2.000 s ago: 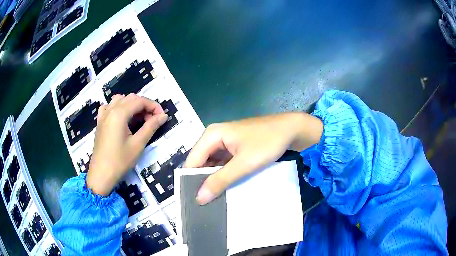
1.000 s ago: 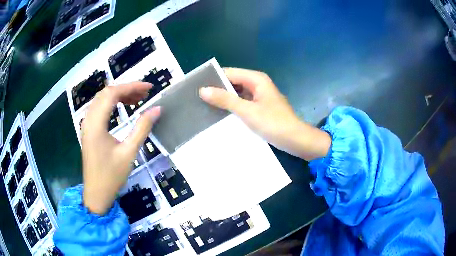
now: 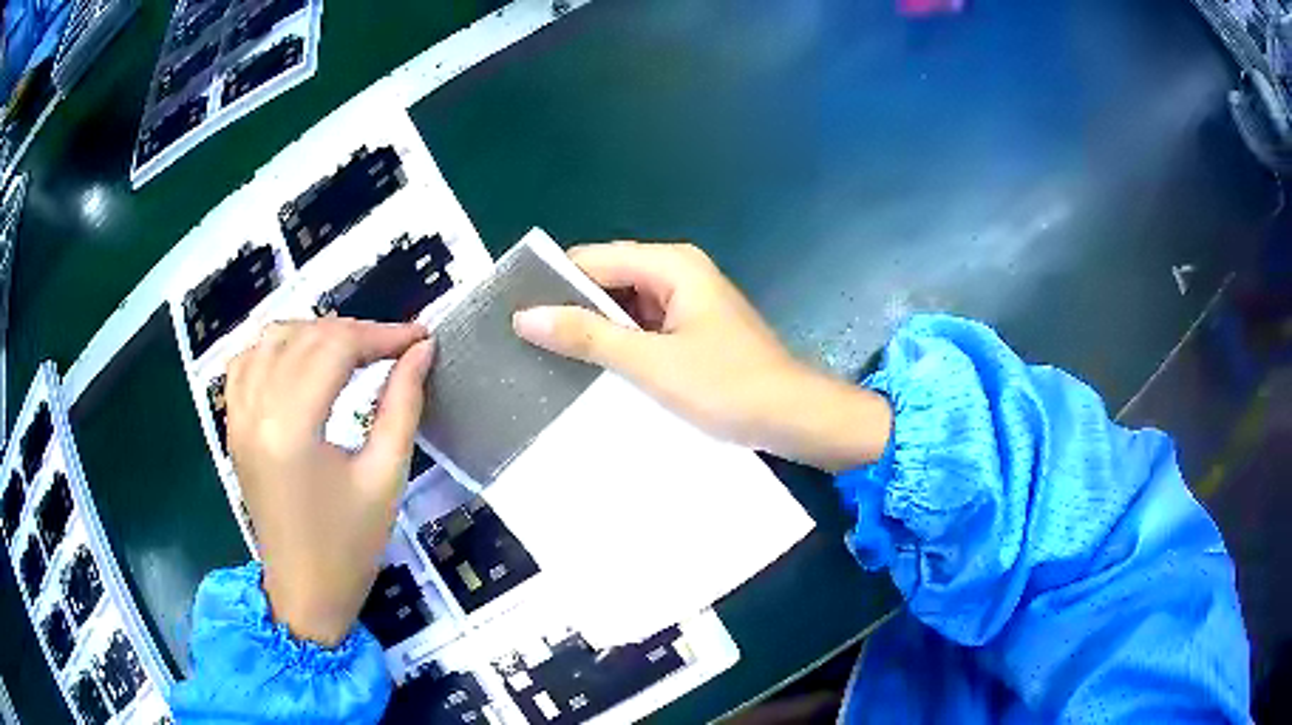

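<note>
My right hand [image 3: 680, 340] holds a white release liner sheet [image 3: 659, 489], thumb on top of its grey area [image 3: 510, 361]. The sheet lies tilted over the white blister tray [image 3: 390, 128] and hides part of it. My left hand [image 3: 319, 453] has its thumb and index fingertips pinched together at the left edge of the grey area; whether a tiny piece is between them I cannot tell. Black circuit boards [image 3: 343, 203] sit in the tray's pockets in two columns, some hidden under my left hand and the sheet.
Another tray of boards [image 3: 88, 560] stands at the left edge, and one more [image 3: 227, 85] at the top left beyond a white edge strip [image 3: 468, 46]. The trays lie on a dark green surface [image 3: 794, 170]. A blurred pink-red thing [image 3: 931, 6] shows at the top edge.
The right hand has brought the sheet from the lower tray up to the left hand and turned it. The left thumb and index finger, apart one second ago, have closed at the grey area's edge.
</note>
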